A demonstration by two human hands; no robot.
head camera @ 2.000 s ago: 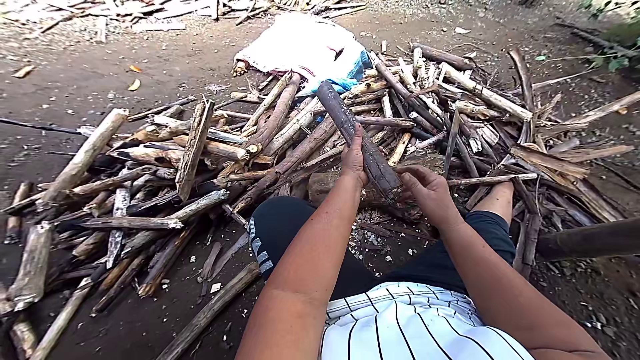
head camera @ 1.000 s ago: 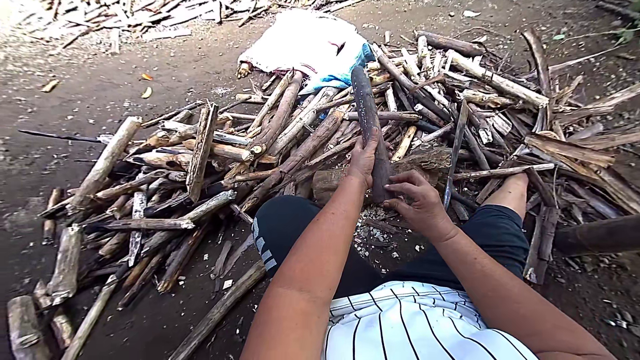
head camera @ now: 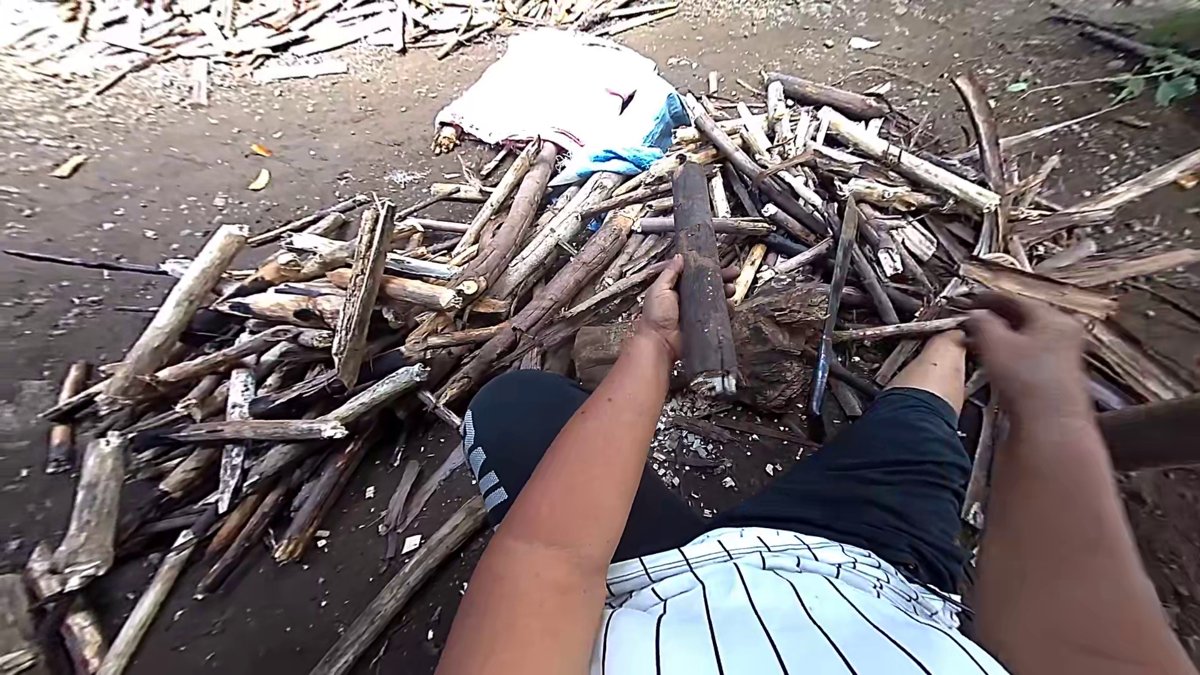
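A thick, dark-barked piece of firewood (head camera: 701,281) is held upright in my left hand (head camera: 664,305), which grips it from its left side around the middle. Its pale cut end points toward me, above a thick log (head camera: 773,342) lying on the ground. My right hand (head camera: 1022,347) is off the wood, blurred, over my right knee near split pieces; whether its fingers hold anything cannot be made out. Between the log and my right leg stands a long dark blade, seemingly a machete (head camera: 823,361), its far part leaning on the woodpile.
Heaped branches and split wood (head camera: 281,375) spread on the left, with more sticks (head camera: 909,169) on the right. A white and blue sack (head camera: 562,94) lies behind the pile. A thick dark pole (head camera: 1148,433) juts in at the right edge. Wood chips litter the soil between my legs.
My right hand has let go of the dark piece of wood and moved right, over my knee. My left hand still holds the wood.
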